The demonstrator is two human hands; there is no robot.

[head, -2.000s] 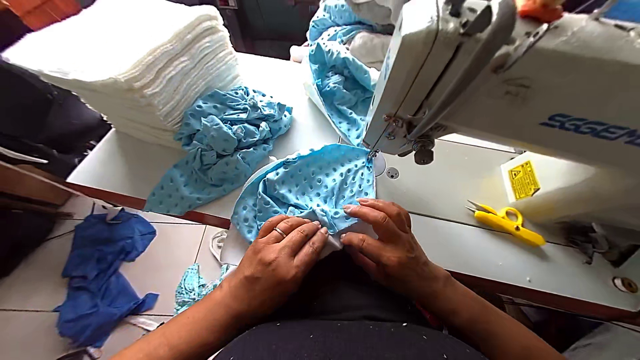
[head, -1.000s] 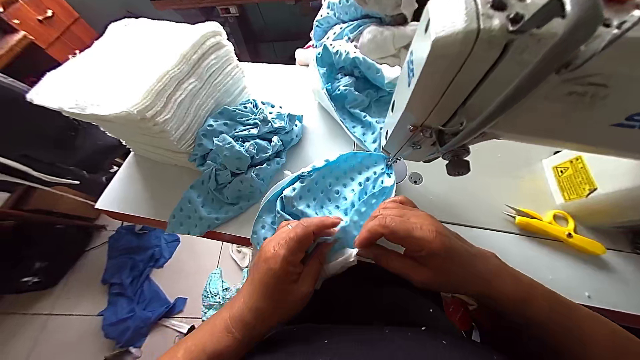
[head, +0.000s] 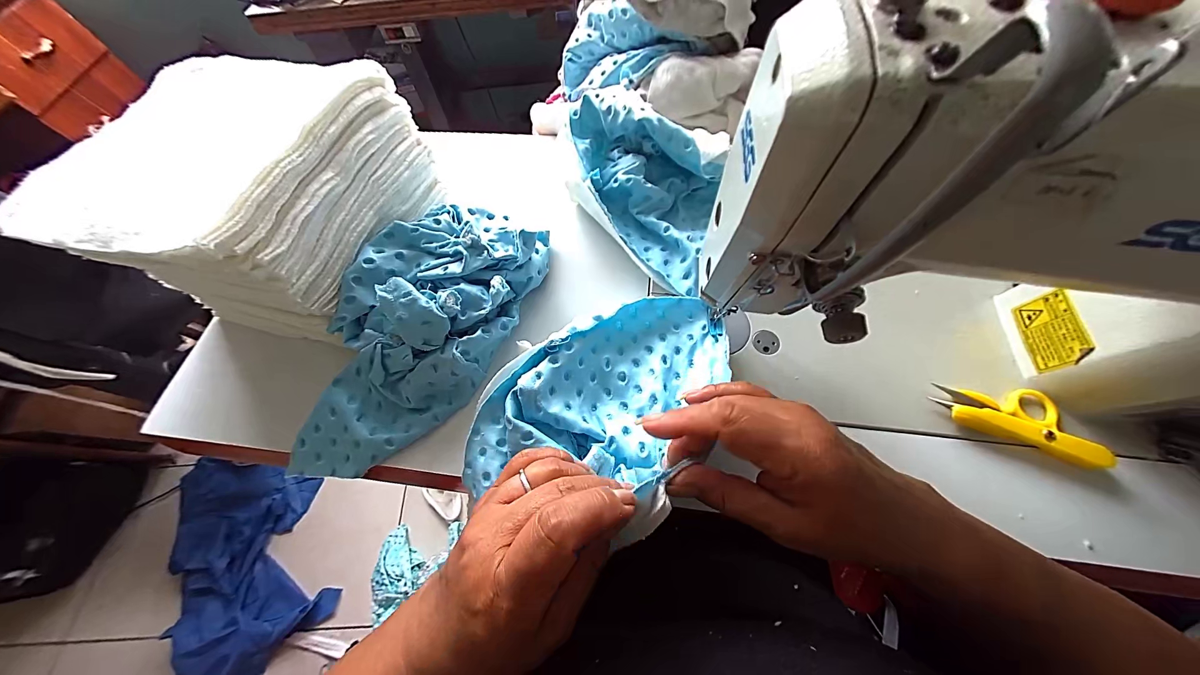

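Observation:
Light blue dimpled fabric point(head: 623, 375) with a white layer at its edge runs from under the needle area of a sewing machine point(head: 844, 169) to the table's front edge. My left hand point(head: 544, 539), with a ring on one finger, grips the near edge of this fabric. Close beside it, my right hand point(head: 778, 459) pinches the same edge between thumb and fingers. More of the blue and white fabric point(head: 647, 178) lies behind the needle. A crumpled piece of blue dimpled fabric point(head: 431, 319) rests left of the hands.
A tall stack of white cloths point(head: 309, 178) stands at the table's left. Yellow thread snips point(head: 1031, 427) lie on the right, near a white block with a yellow warning label point(head: 1052, 330). Dark blue cloth point(head: 234, 562) and patterned scraps point(head: 398, 572) are on the tiled floor.
My fingers have shifted along the near fabric edge, and the right index finger now reaches out over the blue fabric. The view has swung to the left.

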